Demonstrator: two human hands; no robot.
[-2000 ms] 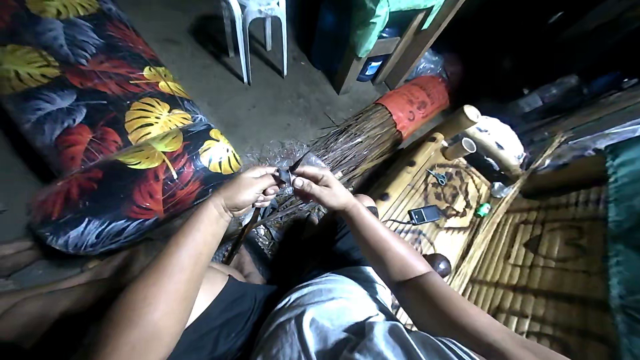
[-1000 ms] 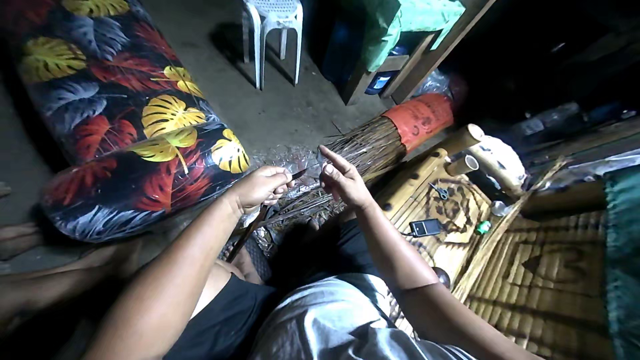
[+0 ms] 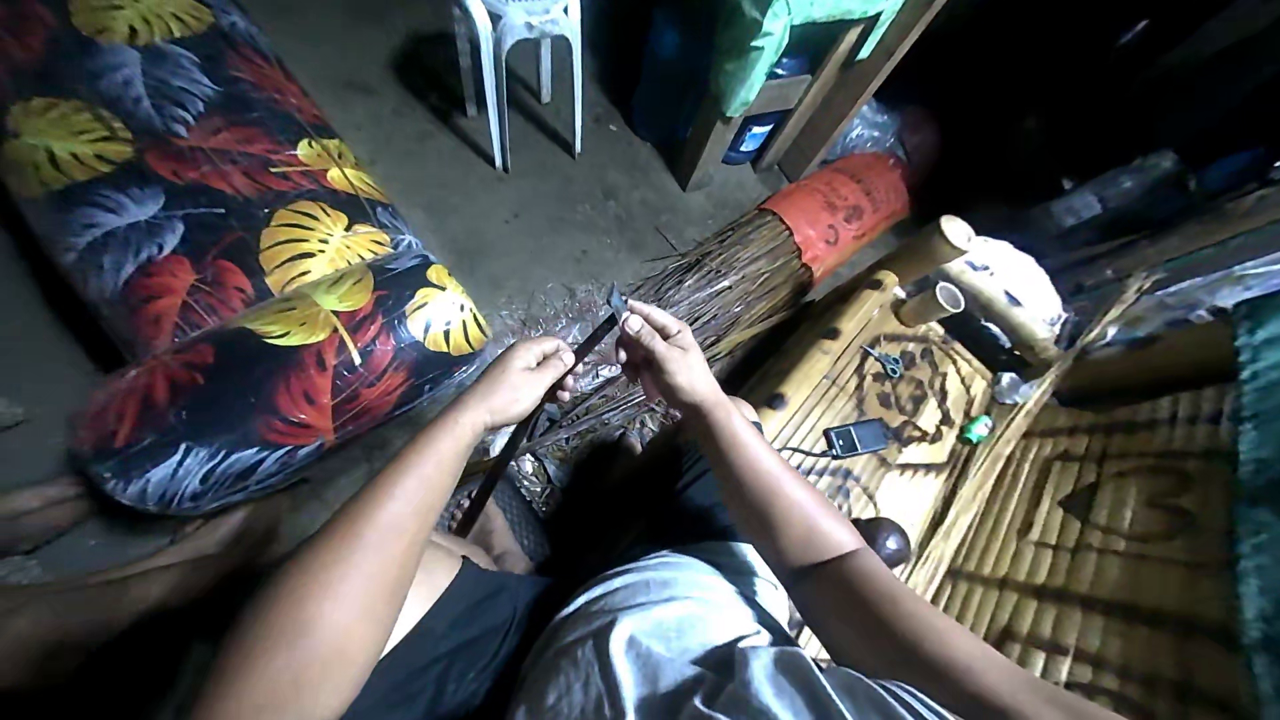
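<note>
My left hand [image 3: 525,380] is closed around a long, thin dark strip [image 3: 503,463], perhaps a leaf or stalk, which slants from beside my foot up between both hands. My right hand [image 3: 665,355] pinches a small dark pointed piece [image 3: 616,300], maybe a blade, at the strip's upper end; its exact kind cannot be told. Beyond the hands lies a bundle of thin dry sticks [image 3: 735,270], its far end wrapped in an orange sack [image 3: 845,215]. Loose dry strips [image 3: 600,415] lie under the hands.
At left is a leaf-patterned cushion [image 3: 330,300]; above, a white plastic chair [image 3: 525,20]. A bamboo bench [image 3: 830,345] at right holds scissors [image 3: 885,362], a black device with a cable [image 3: 857,438] and a dark round object [image 3: 882,541]. Another person's legs [image 3: 120,560] show at lower left.
Two seconds ago my hands were close together; now they are apart, with the dark strip showing between them. The right forefinger, extended one second ago, is now bent in toward the thumb.
</note>
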